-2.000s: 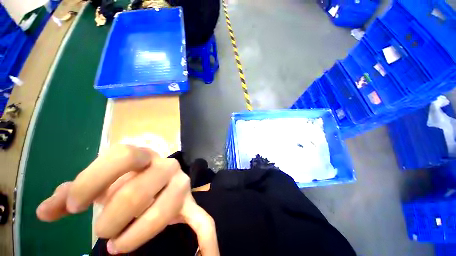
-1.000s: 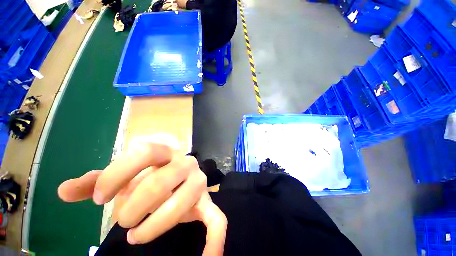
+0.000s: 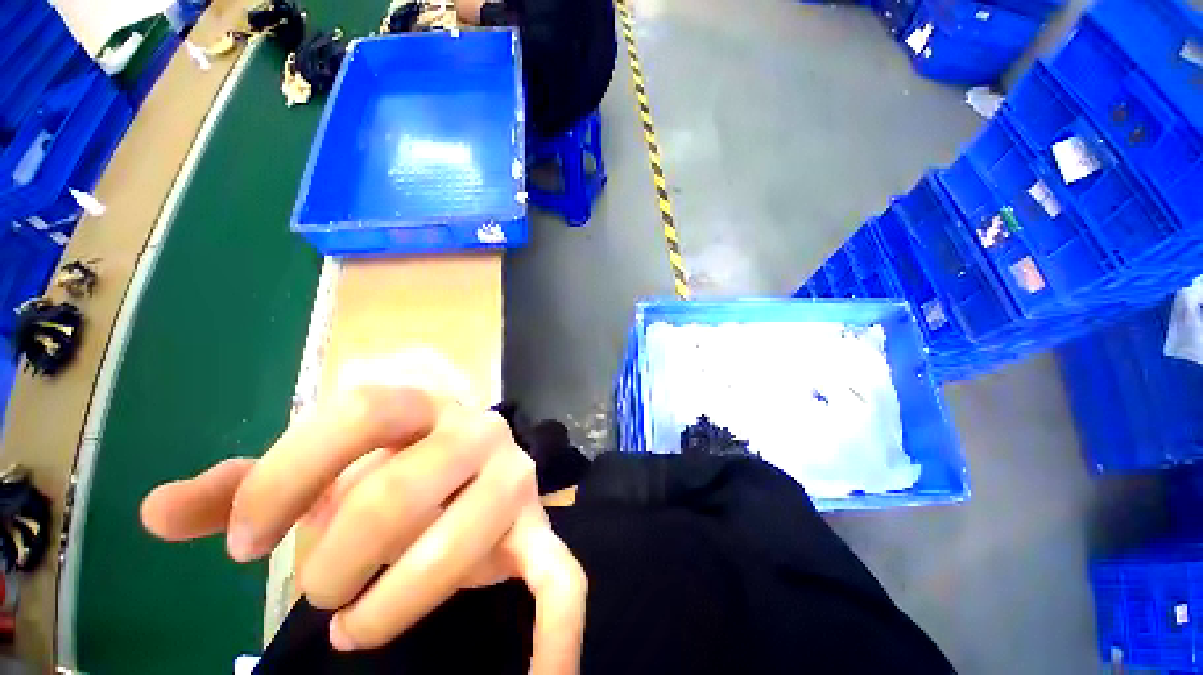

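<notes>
One bare hand, by the sleeve on its right probably my right hand (image 3: 409,508), is large and close at the lower left, above the near end of the wooden bench (image 3: 420,310). Its fingers are bent and lie close together, tips pointing left and down. No object shows in them, and the inside of the grip is hidden. I do not make out my left hand. A blue crate with white liner (image 3: 778,396) stands to the right of the bench. A black shaggy thing (image 3: 710,437) shows at its near left edge, beside my black clothing.
A blue crate (image 3: 416,152) with a shiny bare bottom sits ahead on the bench. The green conveyor belt (image 3: 198,343) runs along the left, with black-and-beige figures (image 3: 50,335) on the far bench. Stacked blue crates (image 3: 1042,211) stand right. A person in black (image 3: 567,59) is beyond the crate.
The view has shifted, so the bench and crates sit further right than two seconds ago. The hand keeps nearly the same bent pose.
</notes>
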